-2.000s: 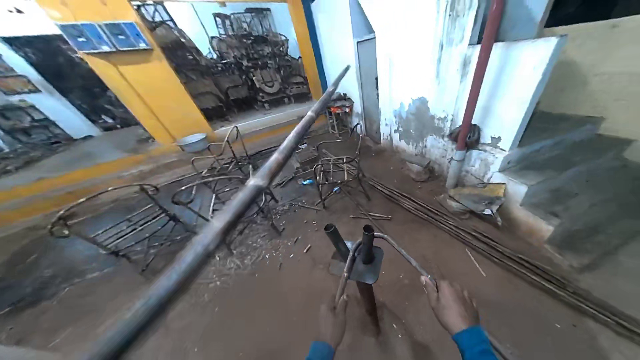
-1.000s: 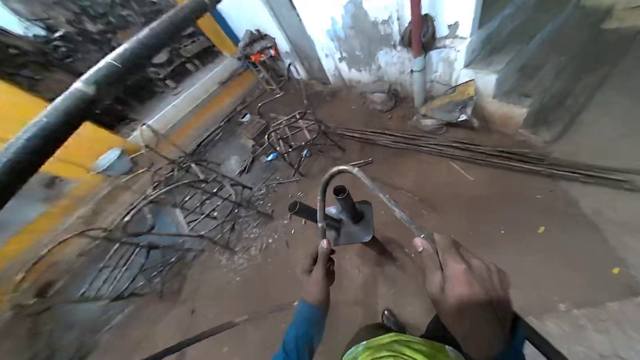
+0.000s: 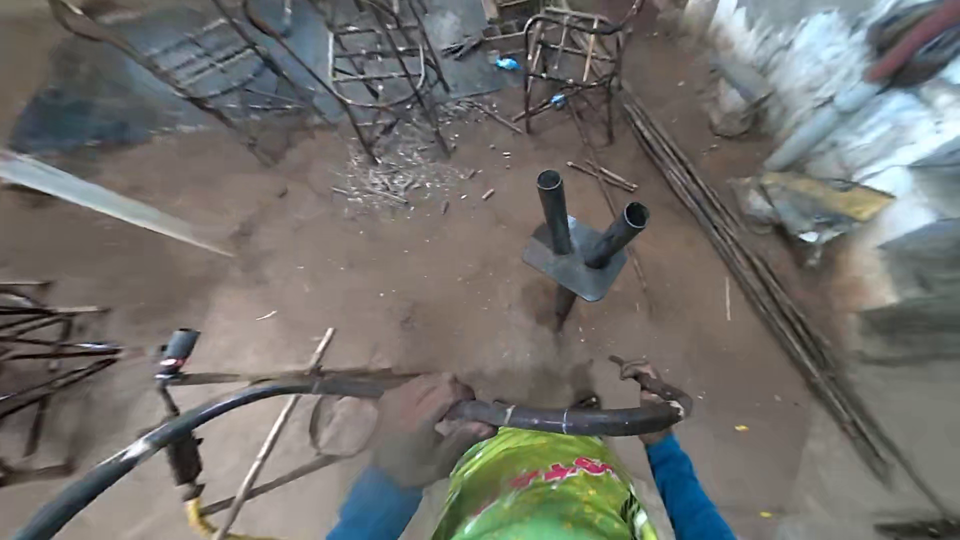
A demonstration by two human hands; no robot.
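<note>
A long bent metal tube (image 3: pixel 555 418) lies across the front of my body, with a tight hook at its right end and a wide curve at the left. My left hand (image 3: pixel 427 420) is closed around its middle. My right hand (image 3: pixel 651 390) grips the hooked end. Beyond my hands stands a bending post: a square steel plate (image 3: pixel 576 262) on a leg, bearing two upright pipe stubs (image 3: pixel 553 214). Nothing is in the post. The tube is apart from it.
Bent-metal chair frames (image 3: pixel 382 67) stand at the back. Long metal rods (image 3: pixel 750 277) lie along the right, near a wall pipe (image 3: pixel 825 124). At the left are more metal frames (image 3: pixel 60 352) and a tool with a yellow hose (image 3: pixel 184 442).
The tube's bent part was at the post's pipe stubs; now it is away from the post, held across my body. The view has turned strongly downward.
</note>
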